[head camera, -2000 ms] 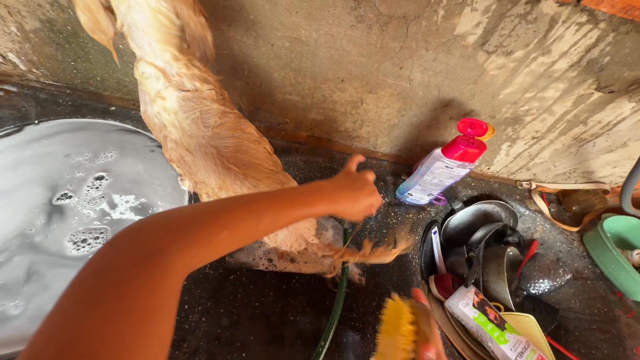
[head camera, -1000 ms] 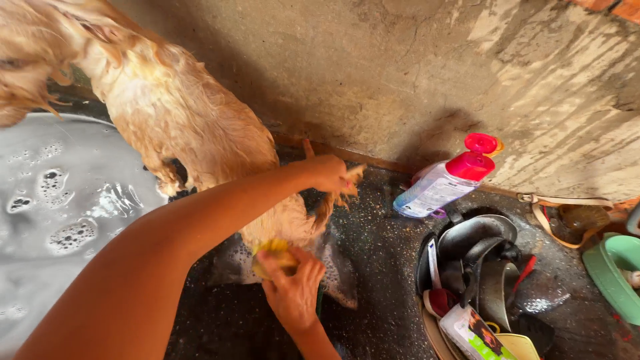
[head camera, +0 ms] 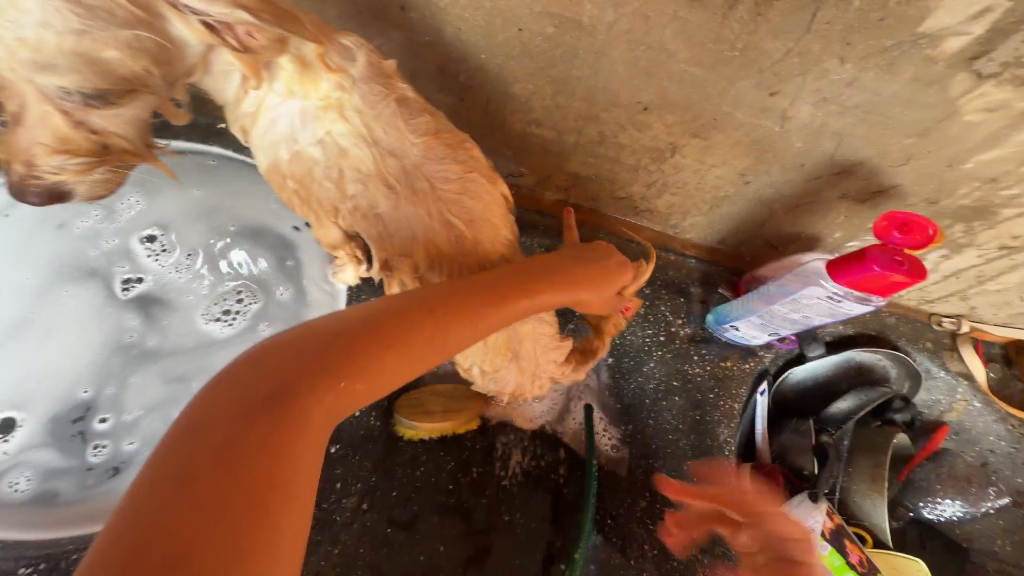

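A wet, light-brown dog (head camera: 384, 160) stands on the dark speckled floor beside the wall, its head at the upper left. My left hand (head camera: 596, 276) is closed around the dog's tail, forefinger raised. Blurred at the lower right, my right hand (head camera: 732, 512) has its fingers apart and holds nothing; it is above the floor near the dishes. A wooden-backed brush (head camera: 438, 410) with yellow bristles lies bristles down below the dog's belly. A green hose (head camera: 588, 488) runs up from the bottom edge to foamy water by the dog's rear.
At left is a wide basin (head camera: 340, 308) of soapy water. A clear bottle (head camera: 800, 308) with an open red flip cap stands near the wall (head camera: 720, 120). Dark pans (head camera: 848, 384) and utensils are heaped at lower right, with a strap (head camera: 980, 372) behind them.
My right hand has let go of the yellow brush and moved right, towards the dishes. The brush now lies on the floor. The dog's head has come into view at the left.
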